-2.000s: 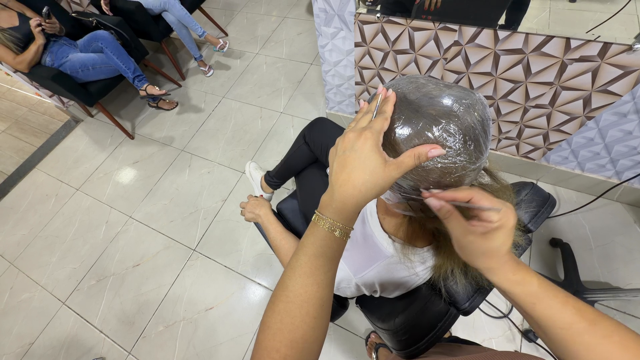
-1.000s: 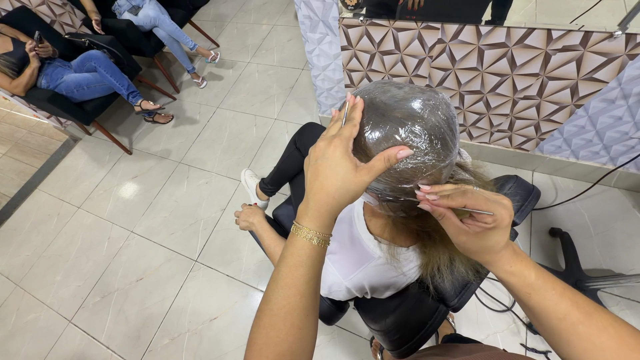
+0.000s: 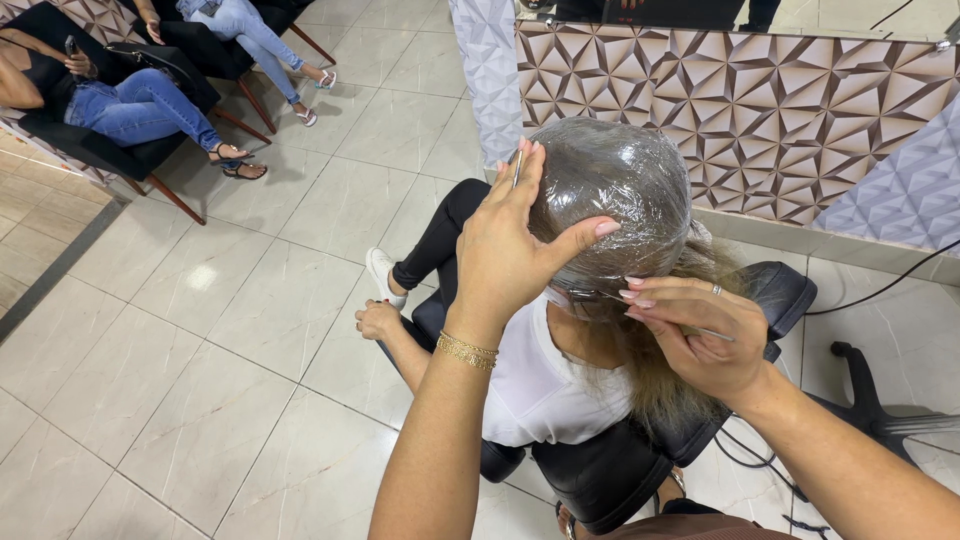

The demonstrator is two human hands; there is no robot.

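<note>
Clear plastic film (image 3: 619,187) wraps the head of a seated person in a white top (image 3: 547,375); loose light-brown hair (image 3: 671,375) hangs below it. My left hand (image 3: 510,244) rests on the near left side of the film with the thumb spread, and a thin metal tool (image 3: 517,169) lies between its fingers. At the film's lower edge, near the nape, my right hand (image 3: 694,330) pinches a slim metal needle-like tool (image 3: 709,332); its tip is hard to make out at the film.
The client sits in a black salon chair (image 3: 607,469). Two people sit in black armchairs (image 3: 112,150) at the upper left. A mirror (image 3: 840,19) hangs above the patterned wall panel (image 3: 787,112). Black cables (image 3: 765,457) and a wheeled stand base (image 3: 862,390) are at the right.
My right hand has shifted slightly at the film's lower edge, and the tool in it shows more plainly than two seconds ago. My left hand stays on the wrapped head.
</note>
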